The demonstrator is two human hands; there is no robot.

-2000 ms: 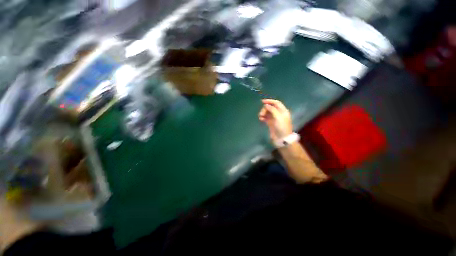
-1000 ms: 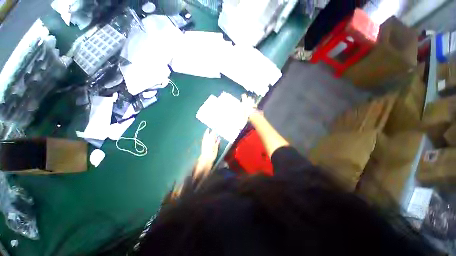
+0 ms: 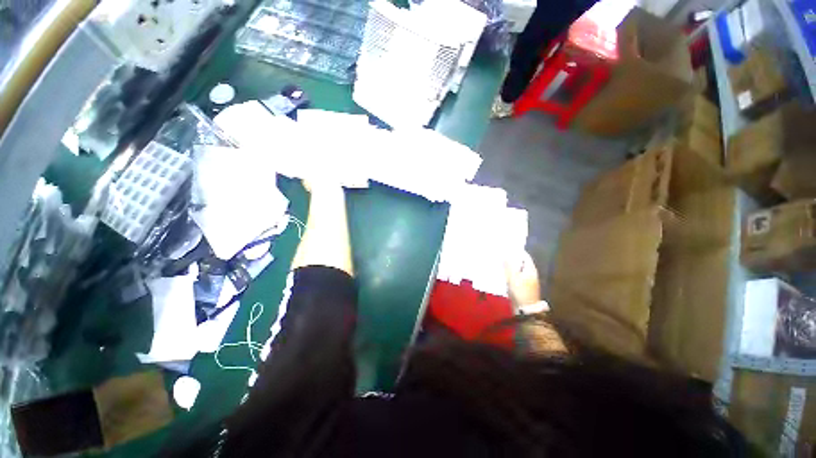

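Observation:
A row of white boxes (image 3: 385,156), overexposed, lies across the green mat. My left hand (image 3: 326,190) reaches to the near side of the row; its fingers are lost in the glare. My right hand (image 3: 522,275), with a white wristband, is closed on the right side of a stack of white boxes (image 3: 481,234). This stack is at the bench's right edge, above a red stool (image 3: 470,309). Its fingers are partly hidden.
White sheets (image 3: 234,201), a gridded sheet or tray (image 3: 148,192) and a looped white cord (image 3: 240,347) lie left. An open brown box (image 3: 134,407) is lower left. Clear trays (image 3: 304,40) are at the back. Large cartons (image 3: 617,259) stand right. A person's dark-clothed leg (image 3: 537,40) is beyond.
The view has shifted. My left hand has moved away from the stack to the row of white boxes. The stack has moved right, over the bench edge, with my right hand at its right side.

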